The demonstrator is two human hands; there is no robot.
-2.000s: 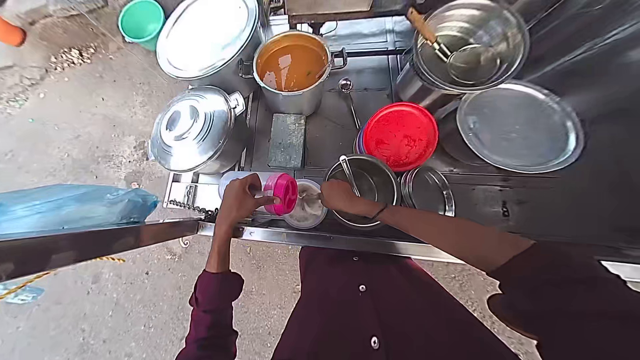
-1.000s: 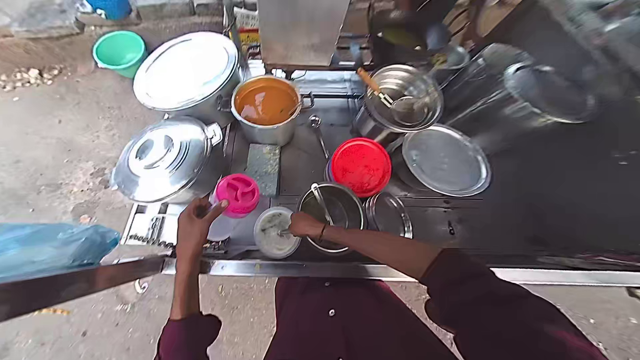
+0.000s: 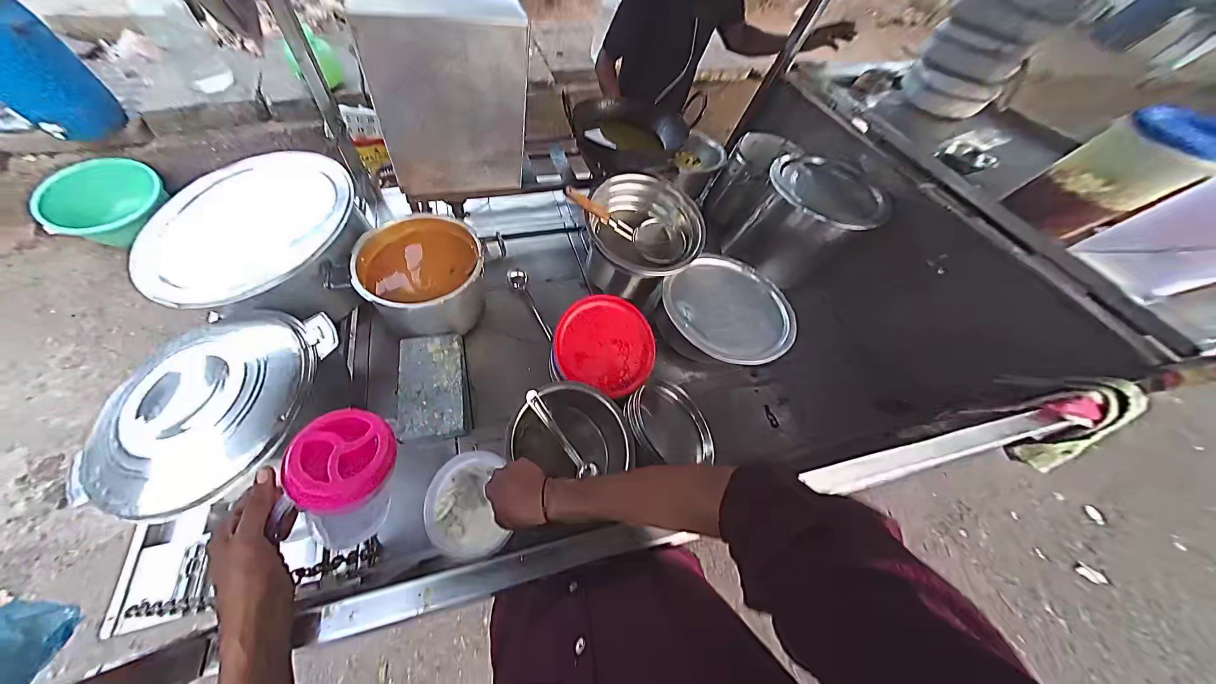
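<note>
My left hand is at the handle of a clear plastic jug with a pink lid, which stands upright near the cart's front edge. My right hand is closed at the right rim of a round white plastic tub holding whitish contents; what its fingers grip is hidden. A steel pot with a ladle in it stands just behind my right wrist. Right of that pot lies a round steel dish, and a red round lid sits behind them.
Lidded metal pots stand on the left, beside a pot of orange liquid and a stone-like block. Behind are a steel bowl with a strainer, a flat steel lid and a wok near another person. A metal rim edges the cart.
Two seconds ago my left hand held the pink-lidded jug tilted toward the tub; now the jug stands upright to the tub's left. My right hand stays at the tub. The view has swung upward.
</note>
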